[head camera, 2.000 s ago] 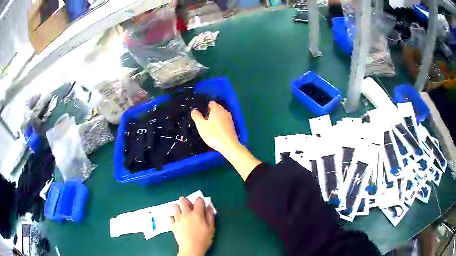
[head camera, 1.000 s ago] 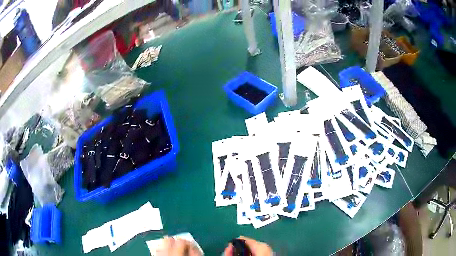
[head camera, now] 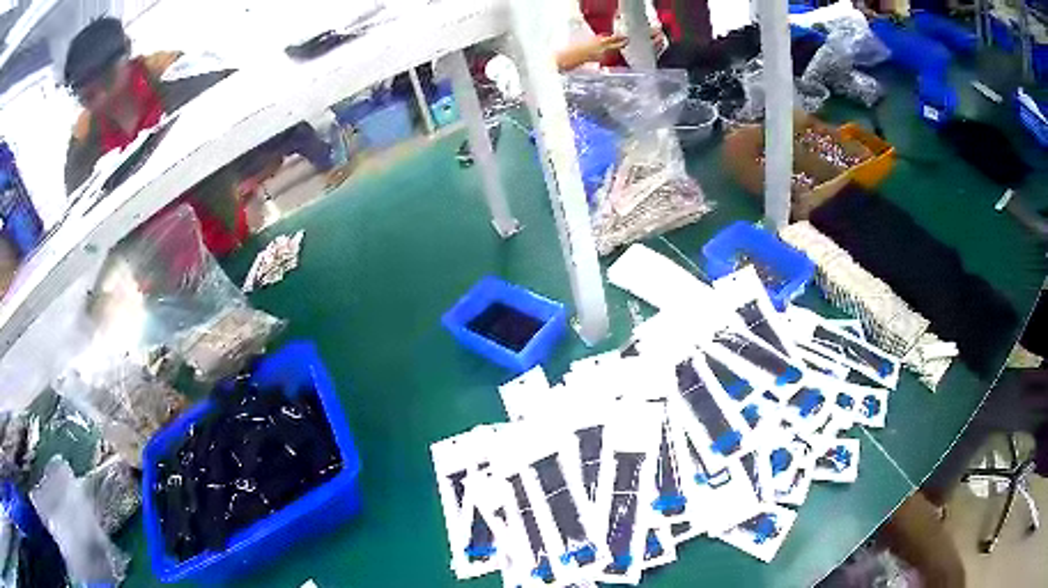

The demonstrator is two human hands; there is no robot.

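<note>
Neither of my hands is in the picture. A large overlapping heap of filled white sleeves point(head camera: 626, 505) lies on the green bench in front of me, right of centre. Each shows a long dark panel and blue print near its lower end. A large blue bin point(head camera: 353, 496) at the lower left is heaped with loose black straps point(head camera: 241, 465), with small bright metal lines among them. A tiny white tip shows at the bottom edge, too cut off to identify.
A small blue bin point(head camera: 462, 325) with dark parts sits beside a white post point(head camera: 571, 230). Another blue bin point(head camera: 736, 239) stands behind the heap. Pale strips point(head camera: 856, 287) and black straps point(head camera: 919, 258) lie right. Clear bags point(head camera: 190, 333) lie left. People are seated beyond the bench.
My left hand on the white sleeves and my right hand, first in the large bin and then holding something dark, have left the picture. The view has shifted up and right.
</note>
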